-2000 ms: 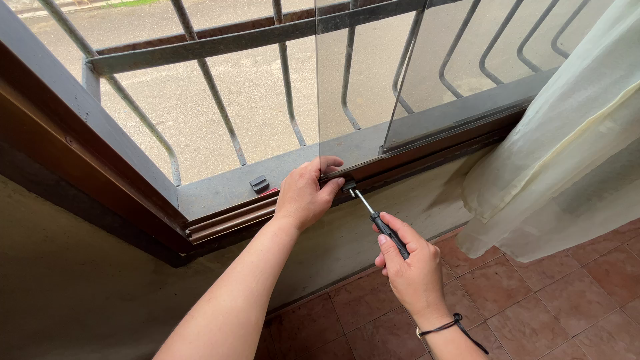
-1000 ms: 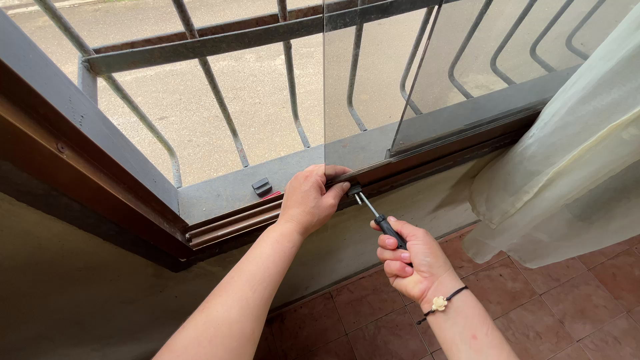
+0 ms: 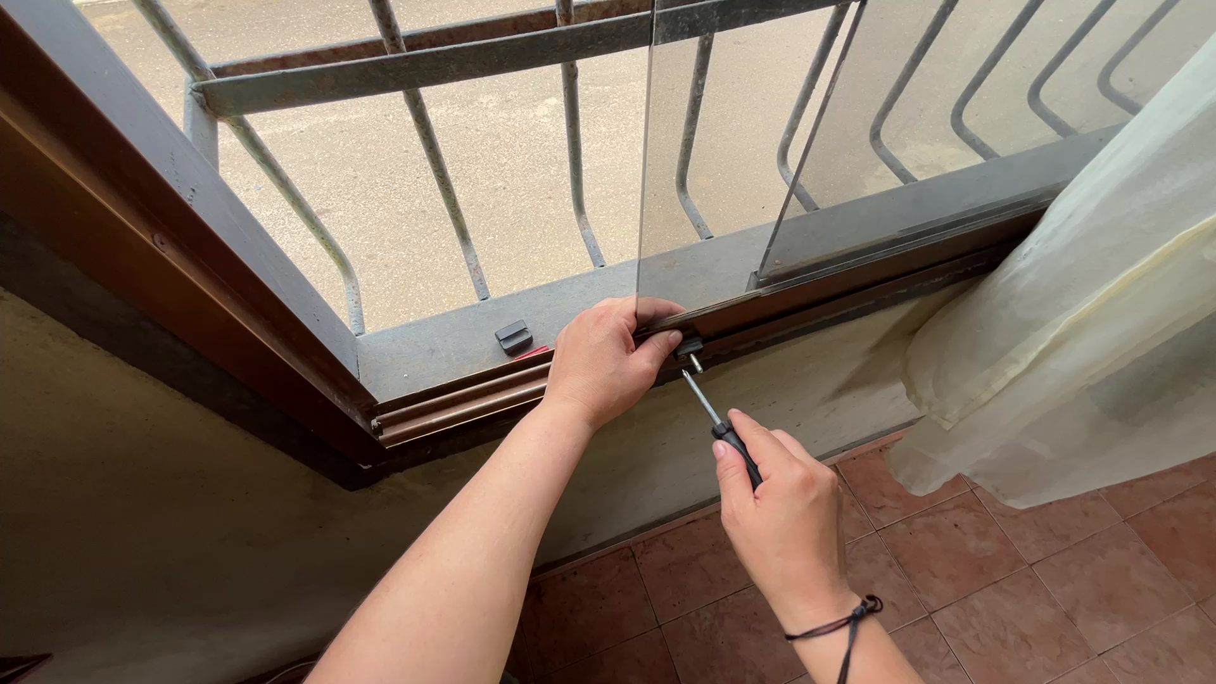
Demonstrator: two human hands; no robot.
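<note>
My left hand point(image 3: 613, 356) grips the lower corner of a sliding glass pane point(image 3: 708, 209), fingers behind it and thumb in front, beside a small black clamp-like fitting point(image 3: 691, 348). A metal screw point(image 3: 696, 363) sticks out of that fitting towards me. In my right hand point(image 3: 784, 484) is a screwdriver point(image 3: 736, 446) with a black handle. Its tip lies just below and left of the screw, and seems apart from it. A second black fitting point(image 3: 514, 337) rests on the grey outer sill, with a red object point(image 3: 534, 352) next to it.
Brown window track point(image 3: 465, 413) runs along the sill and meets the brown side frame point(image 3: 190, 237) at left. Metal bars point(image 3: 432, 161) stand outside. A second glass pane point(image 3: 893, 142) is behind the first. A sheer white curtain point(image 3: 1073, 313) hangs at right, above the tiled floor point(image 3: 950, 560).
The screwdriver tip, up at the fitting one second ago, is now slightly lower and apart from the screw. My right hand has turned at the wrist. My left hand stays at the pane's corner.
</note>
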